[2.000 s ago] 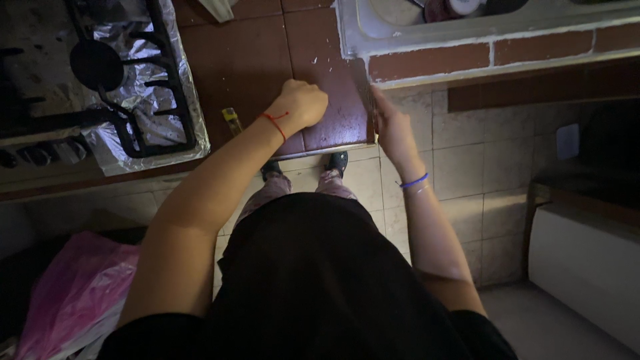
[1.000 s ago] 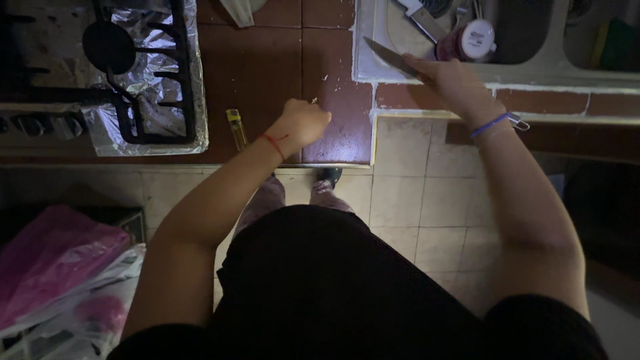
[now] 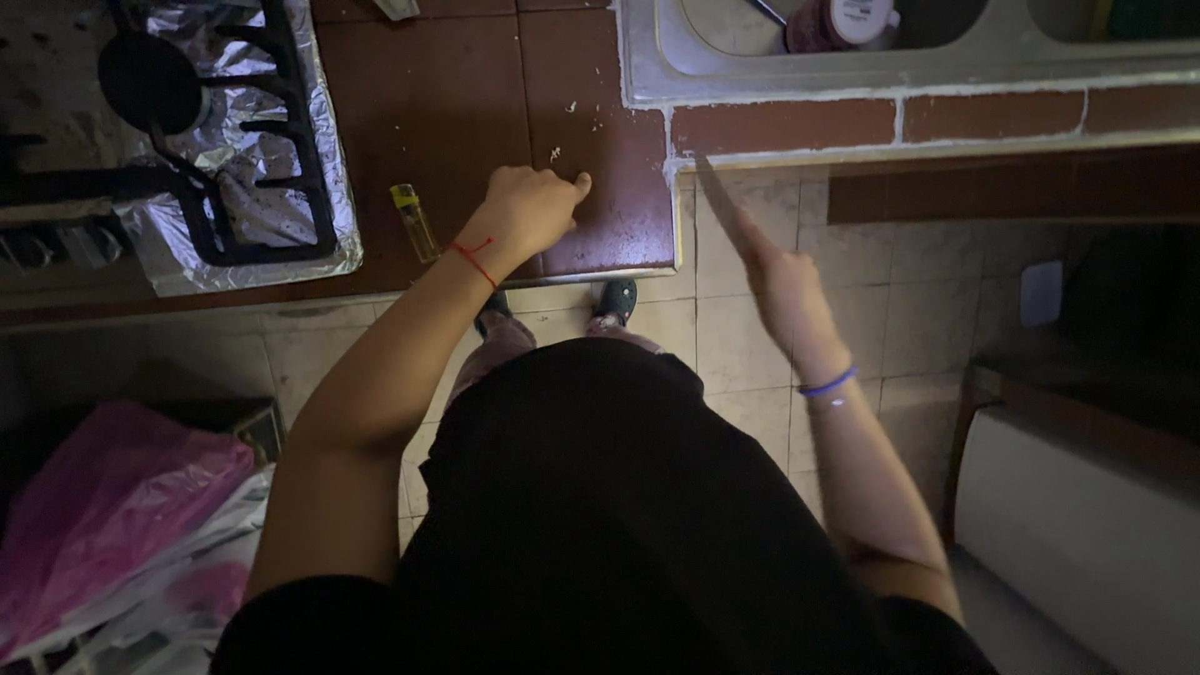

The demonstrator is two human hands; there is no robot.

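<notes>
My right hand (image 3: pixel 783 291) grips a knife (image 3: pixel 722 206), its blade pointing up and left, over the floor just right of the counter corner. The left hand (image 3: pixel 530 208) rests on the brown tiled counter (image 3: pixel 609 202), fingers curled down with one digit sticking out to the right; whether something lies under it is hidden. Small pale crumbs (image 3: pixel 555 153) are scattered on the tiles above that hand. A yellow lighter (image 3: pixel 415 223) lies left of my left wrist.
At the left is a gas stove (image 3: pixel 262 122) lined with foil. A metal sink (image 3: pixel 750 80) holding a cup (image 3: pixel 844 21) is at the top right. A pink plastic bag (image 3: pixel 122 497) lies at the lower left, and a white object (image 3: pixel 1069 525) stands at the lower right.
My right hand, with the knife, was over the sink edge one second ago and has come down beside the counter corner. My left hand stays on the counter.
</notes>
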